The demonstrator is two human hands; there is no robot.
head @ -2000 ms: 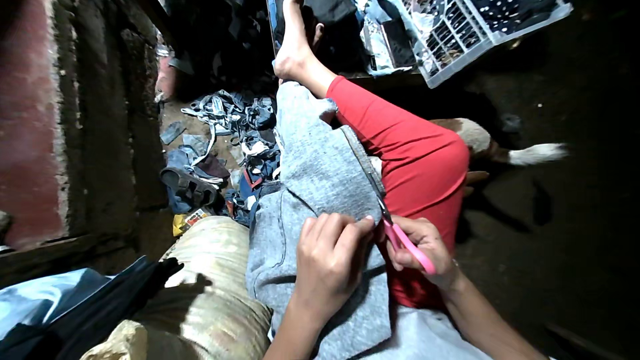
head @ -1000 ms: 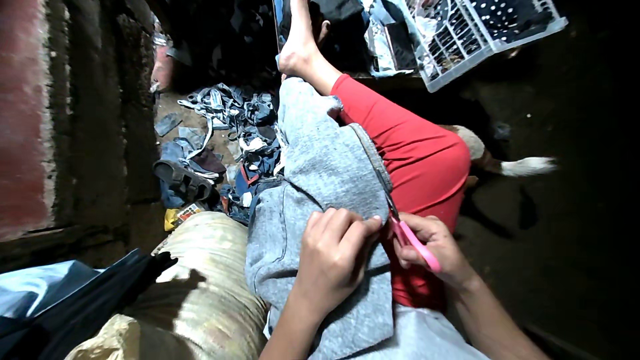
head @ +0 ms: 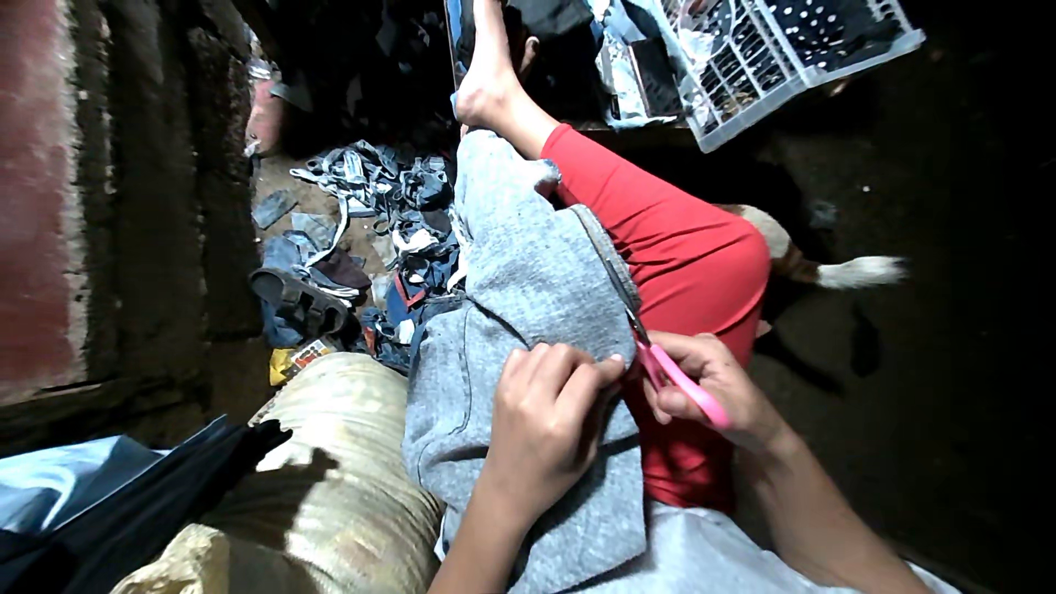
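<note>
A grey cloth garment [head: 536, 272] lies across my lap and my leg in red trousers [head: 676, 239]. My left hand [head: 549, 412] rests on the garment with bent fingers, pinching its fabric near the right edge. My right hand [head: 714, 388] holds scissors with pink handles [head: 689, 392]. Their metal blades point up and to the left, along a thick seam or hem [head: 606, 256] at the garment's right edge. The blades are partly against the cloth, and how far apart they are is hard to tell.
Fabric scraps [head: 404, 190] and a dark sandal [head: 297, 301] lie on the floor at left. A stuffed pale sack [head: 355, 478] stands beside the garment, dark and blue cloth [head: 82, 487] at lower left. A plastic crate [head: 759, 91] is at upper right, an animal's white-tipped tail [head: 862, 271] below it.
The hands stay almost in place, my left on the grey cloth and my right with the scissors at its edge. Nothing was let go.
</note>
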